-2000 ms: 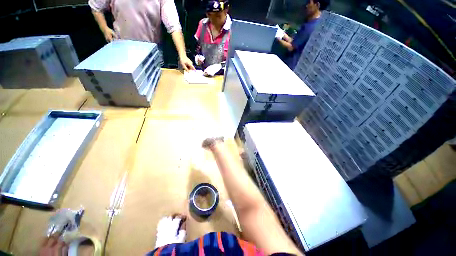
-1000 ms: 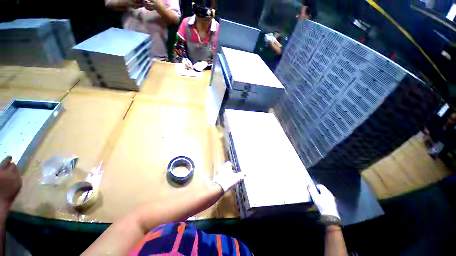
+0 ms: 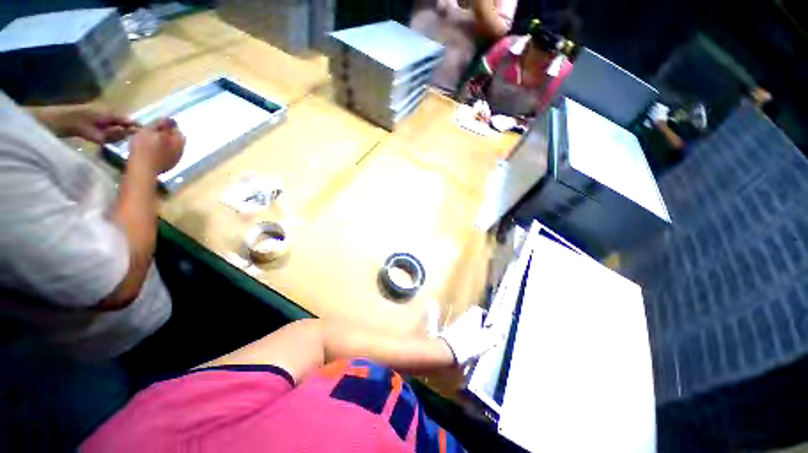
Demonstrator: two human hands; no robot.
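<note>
A large pale sheet-metal chassis cover point(image 3: 585, 354) lies at the near right, its near end running out of the bottom of the picture. A dark gap separates its left edge from a pale tray edge point(image 3: 502, 341) beneath or beside it. My left hand point(image 3: 470, 338), in a white glove, is at that left edge. It is blurred, and I cannot tell whether its fingers grip the metal. My right hand is not in view. A dark green tape roll point(image 3: 401, 275) lies on the tan bench, left of the covers.
Beige tape roll point(image 3: 267, 241) and crumpled clear bag point(image 3: 254, 193) lie near the bench edge point(image 3: 239, 272). A person at left has bare hands over a shallow tray point(image 3: 221, 131). Stacked chassis point(image 3: 383, 75) and upright panels point(image 3: 611, 84) stand behind. A tall chassis stack point(image 3: 735, 257) stands right.
The view has swung left. The top cover has shifted and a gap has opened along its left side. My right hand has gone out of view. My left hand is still at the covers' left side.
</note>
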